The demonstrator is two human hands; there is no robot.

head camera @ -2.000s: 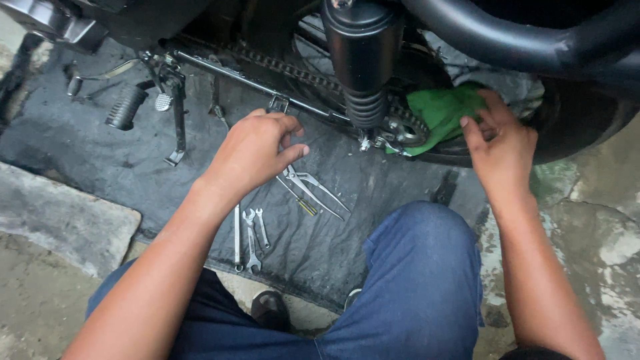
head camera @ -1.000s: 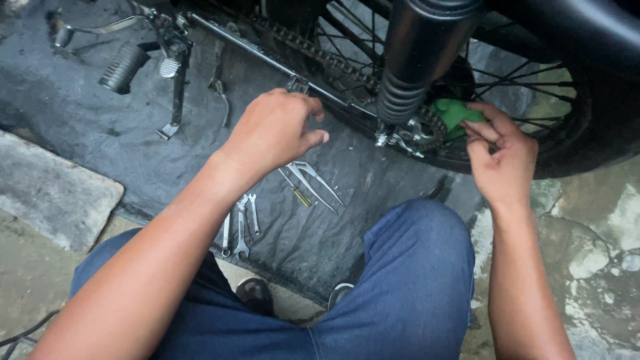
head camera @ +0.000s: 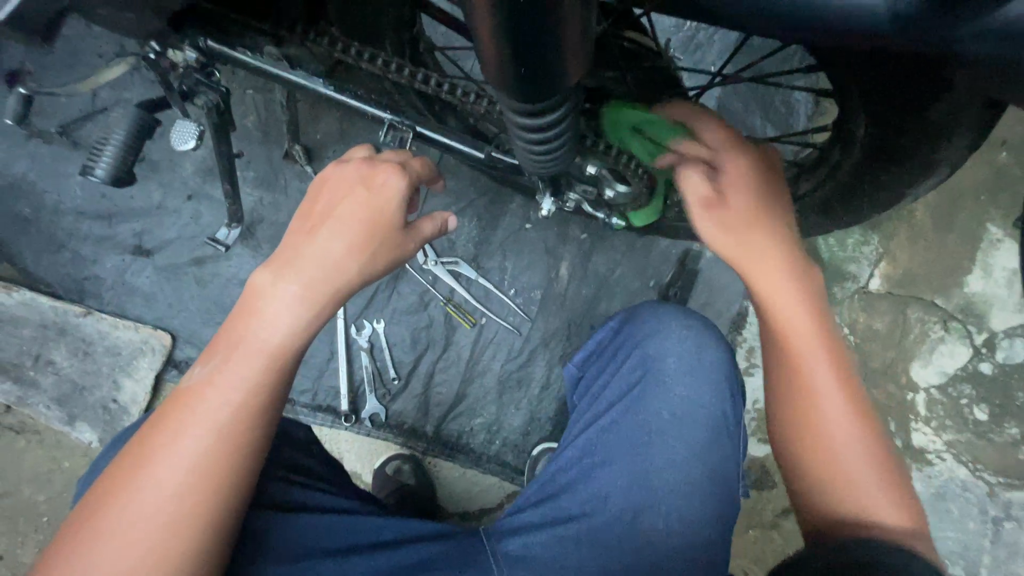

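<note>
My right hand [head camera: 728, 192], a little blurred, grips a green cloth [head camera: 644, 132] at the rear sprocket [head camera: 628, 186] of a motorcycle; part of the cloth hangs below the sprocket. My left hand [head camera: 368, 208] hovers over or rests near the swingarm [head camera: 304, 86], thumb apart from the curled fingers; whether it touches the metal cannot be told. The drive chain [head camera: 408, 74] runs behind the swingarm to the sprocket. Below my left hand lie slip-joint pliers [head camera: 460, 276] and a screwdriver with a yellow and black handle [head camera: 458, 312].
Several wrenches [head camera: 368, 376] lie on the dark sheet [head camera: 480, 384] near my feet. A shock absorber [head camera: 540, 120] stands before the wheel's tire [head camera: 904, 144]. At the left are a side stand [head camera: 224, 168], a rubber footpeg [head camera: 120, 148] and a flat slab [head camera: 80, 360].
My right hand stays near the rear sprocket with the green cloth, more of which shows than one second ago. My left hand remains near the swingarm.
</note>
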